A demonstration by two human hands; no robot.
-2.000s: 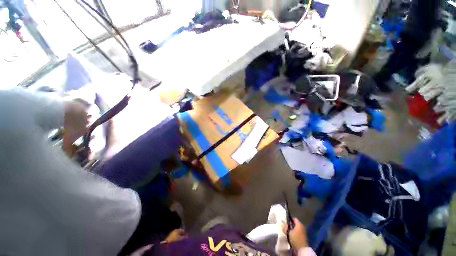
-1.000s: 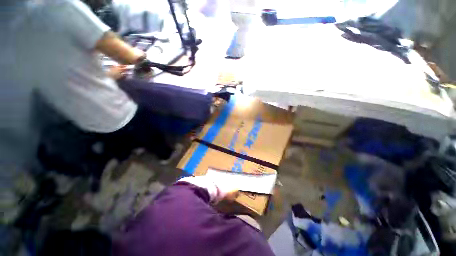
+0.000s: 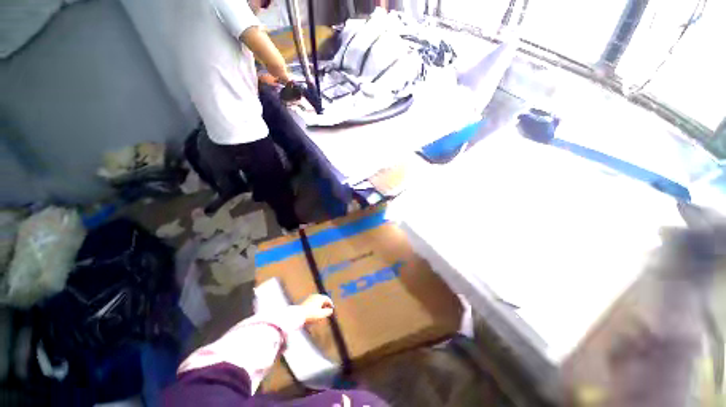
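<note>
A brown cardboard box (image 3: 382, 318) with blue tape, blue lettering and a dark strap lies below the pressing table. My left hand (image 3: 309, 310), on a pink cuff and purple sleeve, reaches over the box beside the strap. Its fingers look bent; whether they grip anything cannot be told. A long white strip (image 3: 306, 354) lies across the box, passing under my wrist. My right hand cannot be made out. A blurred brownish shape (image 3: 645, 318) fills the lower right, too smeared to identify.
The pale pressing table (image 3: 541, 230) runs along the right, with a blue strip (image 3: 613, 165) on it. A person in a light shirt (image 3: 215, 71) stands at a cloth-covered table at the back left. Scraps (image 3: 231, 238) and a dark bundle (image 3: 103, 278) lie on the floor at left.
The view has swung right, towards the pressing table. The scissors and white cloth in my right hand two seconds ago are out of sight. My left hand is now over the box.
</note>
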